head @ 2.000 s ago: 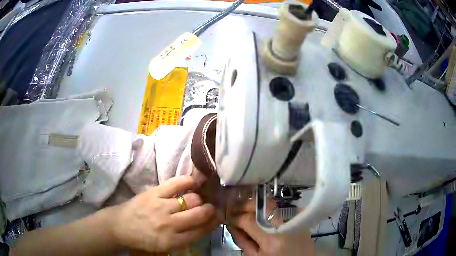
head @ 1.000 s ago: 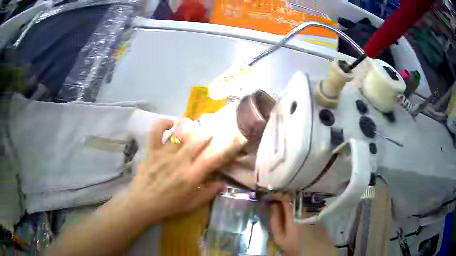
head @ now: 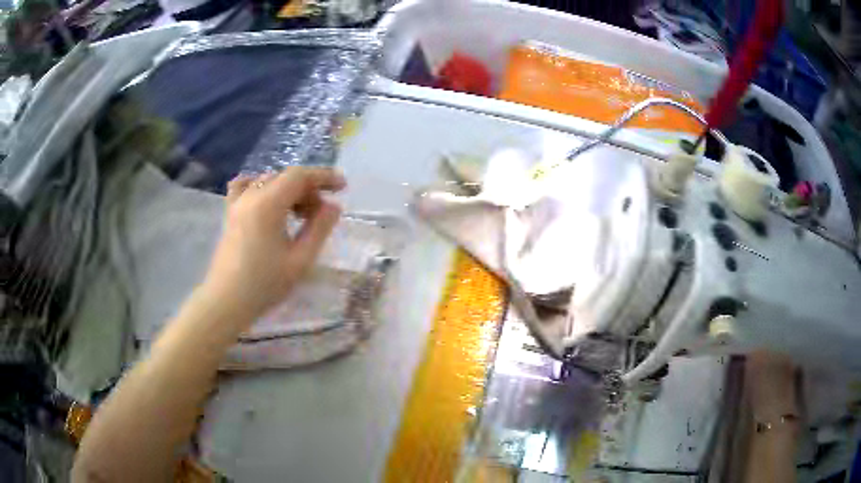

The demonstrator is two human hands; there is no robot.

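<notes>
My left hand [head: 278, 222] is raised over a pale beige garment panel [head: 312, 307] at the left. Its fingers are loosely curled, with a gap to the thumb and nothing seen in it. My right hand is hidden under the machine arm at the right; only the wrist and forearm [head: 774, 415] show, beside tan strips [head: 729, 415]. The sewn beige work [head: 481, 226] lies bunched left of the white sewing machine head [head: 699, 292], partly washed out by lamp light. The needle area is blurred, and whether the work is under the foot cannot be told.
Yellow tape [head: 453, 349] runs down the white table [head: 312, 424], beside the shiny slide plate [head: 538, 406]. Plastic-covered dark cloth [head: 222, 113] and olive-grey cloth [head: 80, 255] lie at left. A white bin [head: 401, 38] stands behind. The lamp's metal neck [head: 614, 123] arches above the work.
My left hand has left the sewn work and moved left over the panel. My right hand has moved right, from near the needle to under the arm. The view has shifted left.
</notes>
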